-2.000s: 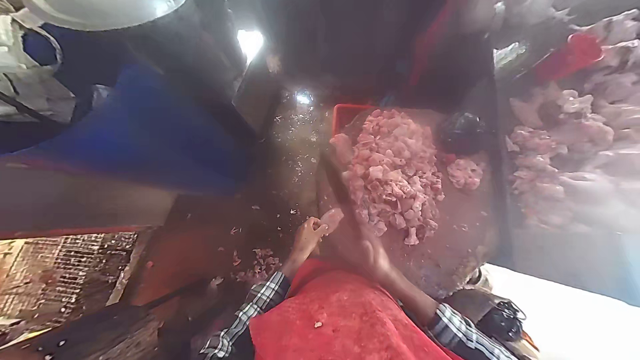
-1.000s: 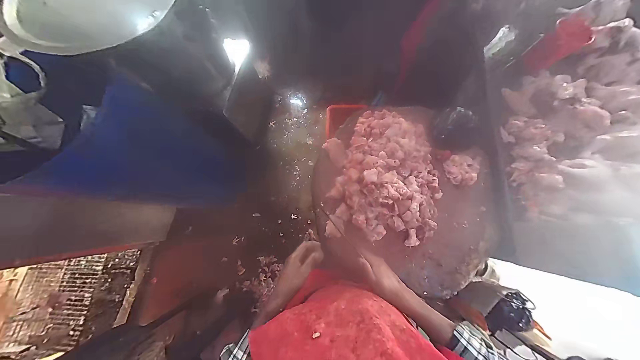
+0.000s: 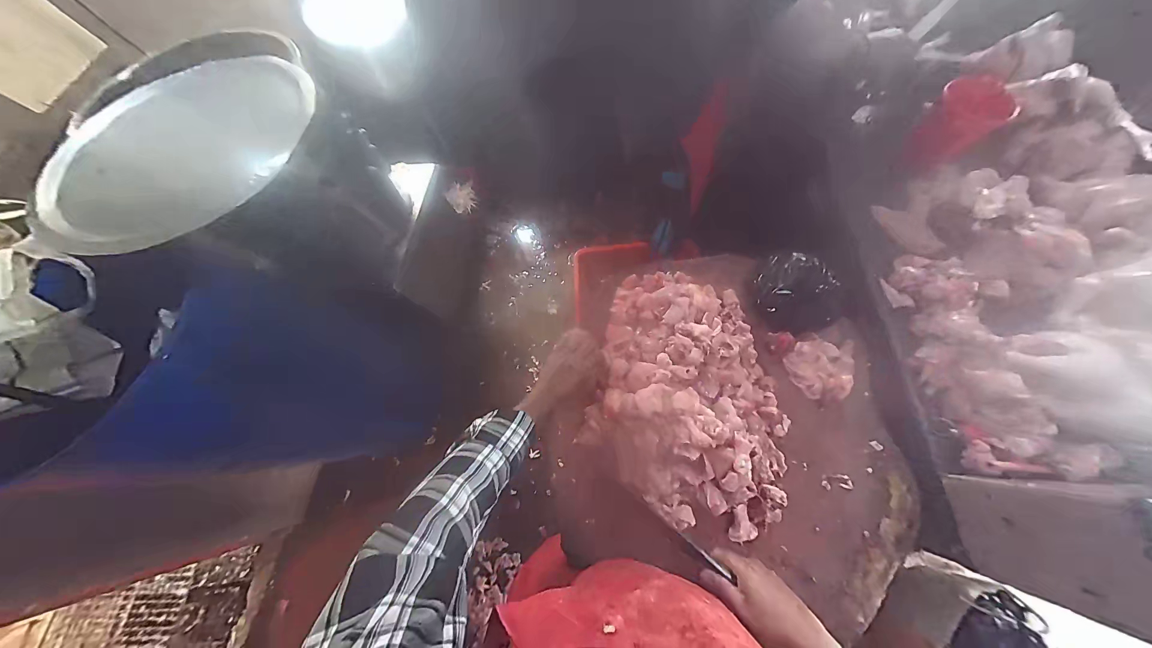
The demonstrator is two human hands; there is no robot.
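A large heap of chopped raw meat pieces lies on a round chopping block. My left hand is at the heap's left edge, its fingers blurred against the meat; whether it grips a piece cannot be told. Near the block's front edge, my right hand is closed around the handle of a large knife, whose dark blade points up and left, beside the lower left of the heap. A smaller portion of meat sits to the right, below a black plastic bag.
Behind the block stands a red plastic crate. Raw poultry fills a metal-sided counter at right, with a red container among it. A round pan is at upper left, above a blue surface. Scraps lie below the block.
My left hand has moved from near the red apron up to the heap's left side. The knife, upright-looking two seconds ago, now lies low at the heap's front. The view has shifted.
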